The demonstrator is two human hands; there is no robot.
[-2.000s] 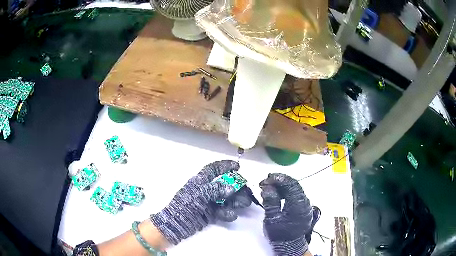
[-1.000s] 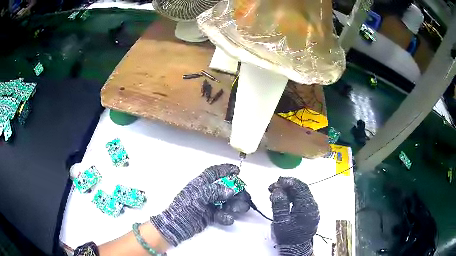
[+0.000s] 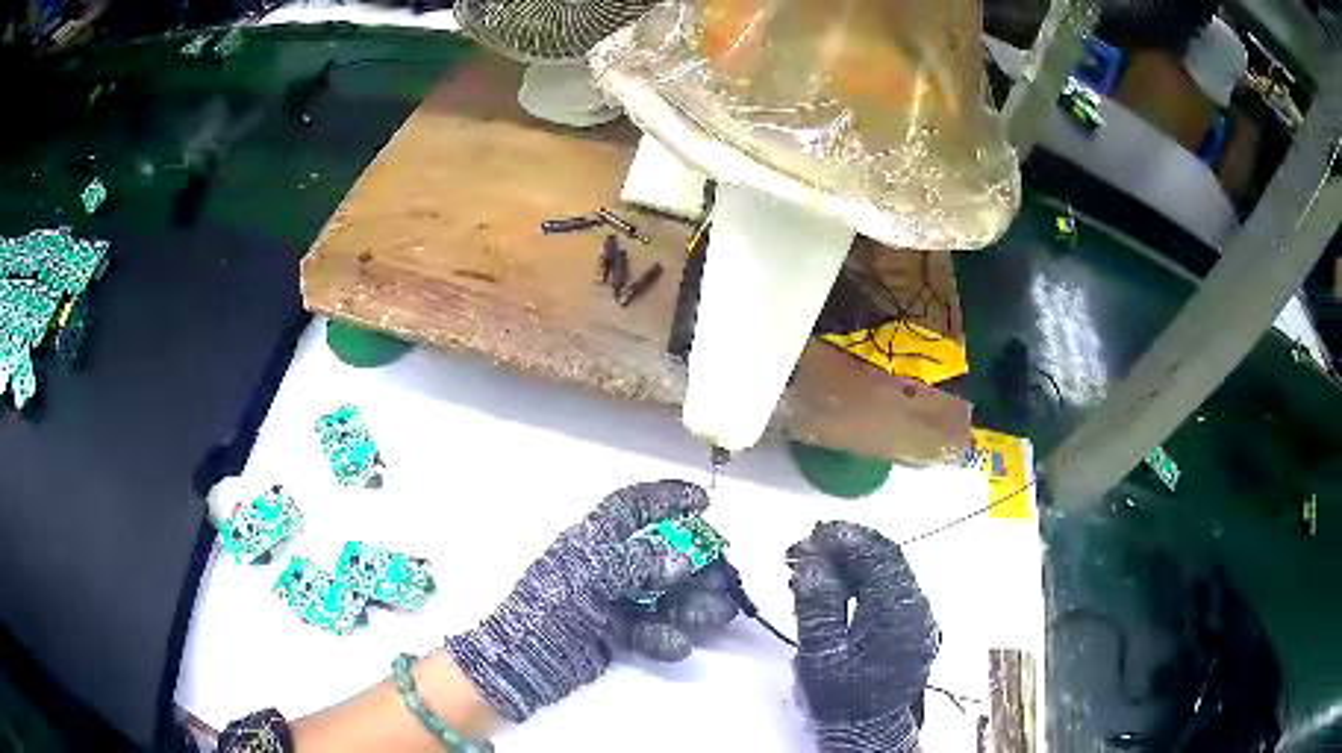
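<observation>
My left hand (image 3: pixel 618 581), in a mottled grey knit glove, holds a small green circuit board (image 3: pixel 689 541) just below the dark iron tip (image 3: pixel 718 459) under the white column (image 3: pixel 765 316). A black cable (image 3: pixel 754 606) runs from the board towards my right hand. My right hand (image 3: pixel 861 625), gloved the same, has thumb and forefinger pinched on the thin solder wire (image 3: pixel 957 521), which comes in from the right. The tip and the board look slightly apart. Whether the right hand also touches the cable is hard to tell.
Several boards (image 3: pixel 348 444) lie on the white sheet (image 3: pixel 471 486) at left. A board stack (image 3: pixel 44 302) sits on the black mat (image 3: pixel 133 441). The wooden stand (image 3: pixel 486 250) holds small black parts (image 3: pixel 618 268). A plastic-wrapped hood (image 3: pixel 824 103) hangs above. A grey post (image 3: pixel 1177 353) stands right.
My right hand has moved a little right, away from the board, since two seconds ago. The left hand still holds the board. Loose boards on the green bench at right have shifted left in view.
</observation>
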